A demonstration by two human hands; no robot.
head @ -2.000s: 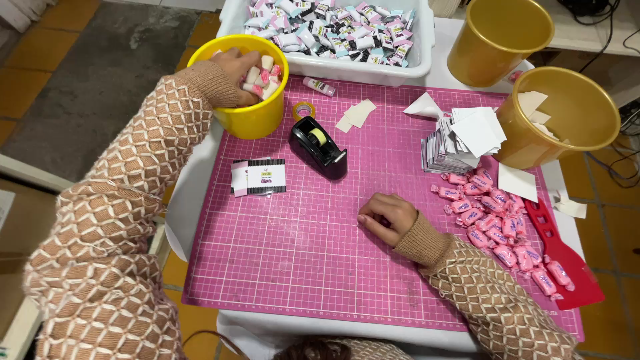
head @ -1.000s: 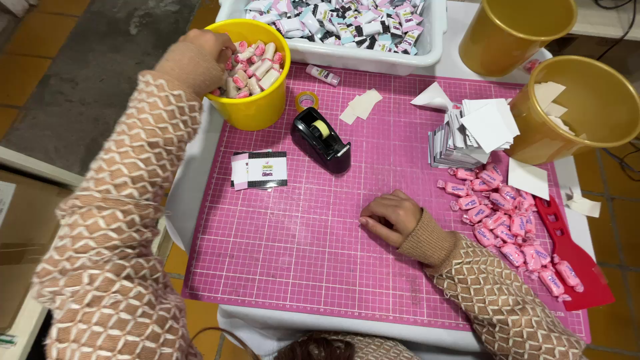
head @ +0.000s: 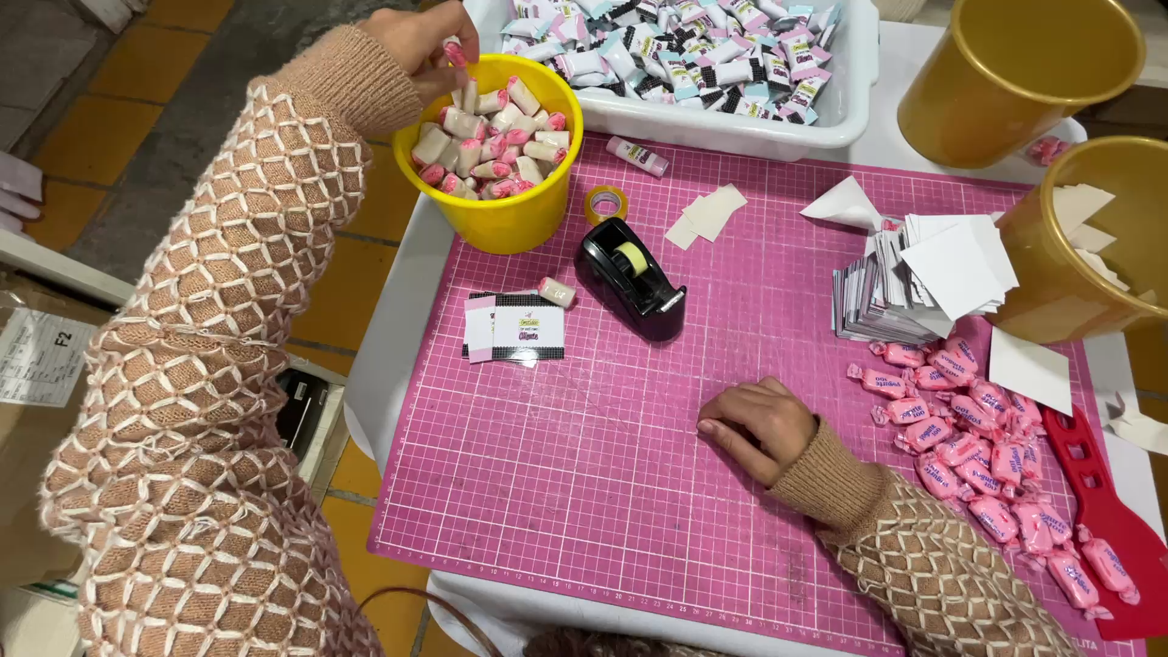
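My left hand [head: 422, 46] holds a small candy roll with pink ends [head: 454, 51] between its fingers, at the rim of a yellow bucket [head: 516, 219] full of similar rolls. One such roll [head: 557, 292] lies at the corner of some printed cards [head: 527, 336] on the pink cutting mat [head: 566, 474]. A black tape dispenser [head: 630, 283] stands to their right, with a tape roll [head: 605, 204] behind it. My right hand [head: 757, 427] rests on the mat, fingers curled, and nothing shows in it.
A white tub [head: 730, 135] of wrapped candies stands at the back. To the right are gold buckets [head: 1017, 82], stacked paper pieces [head: 890, 283], pink wrapped candies [head: 985, 438] and a red scoop [head: 1113, 538]. Cream paper strips [head: 707, 216] lie behind the dispenser.
My left hand has risen from inside the yellow bucket to its rim, with a roll in its fingers. A roll now lies by the cards. My right hand stays on the mat.
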